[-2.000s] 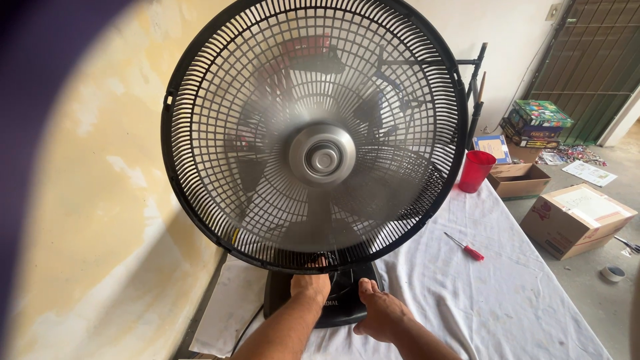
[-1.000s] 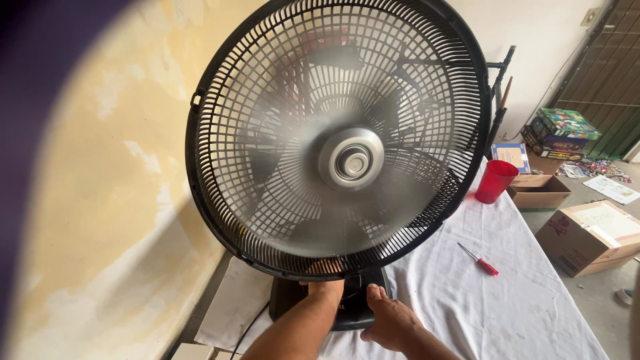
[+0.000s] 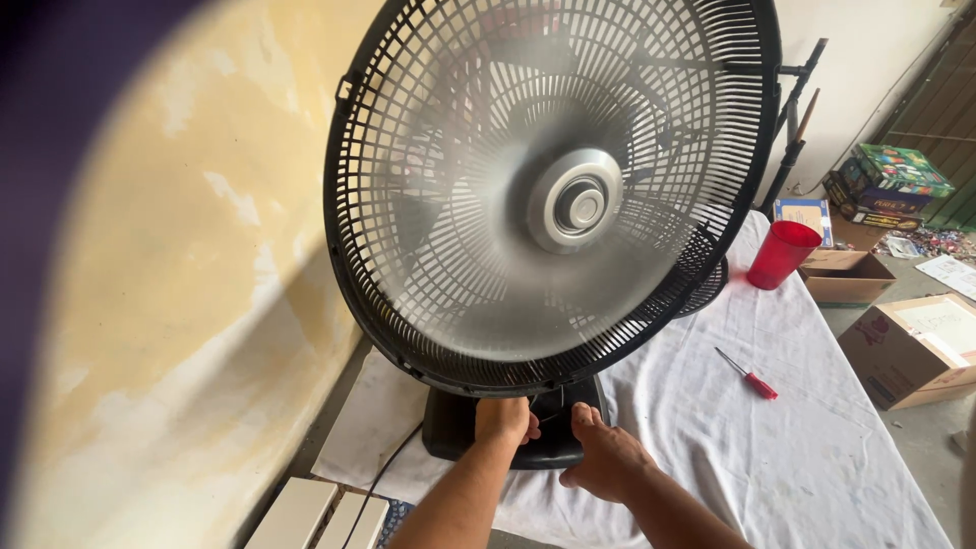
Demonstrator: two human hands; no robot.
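A large black electric fan stands on the cloth-covered table, its front grille off; the blades are a spinning blur around a silver hub (image 3: 576,202) before the black rear grille (image 3: 358,290). My left hand (image 3: 505,421) is at the fan's black base (image 3: 549,450), just under the grille; its fingertips are partly hidden, so its grip is unclear. My right hand (image 3: 606,454) rests by the right side of the base, fingers apart, thumb out, holding nothing. A screwdriver with a red handle (image 3: 759,385) lies to the right, and a red plastic cup (image 3: 784,255) stands behind it.
The white tablecloth (image 3: 808,450) is wrinkled. A patchy yellow wall (image 3: 191,252) rises at the left. Cardboard boxes (image 3: 892,366) and stacked game boxes (image 3: 900,179) stand on the floor at right. A power cord (image 3: 377,480) runs off the near left edge, above white boards (image 3: 293,515).
The fan head has turned toward the right. Its blades are blurred in every frame. Both hands stay close to the base. The view has shifted somewhat.
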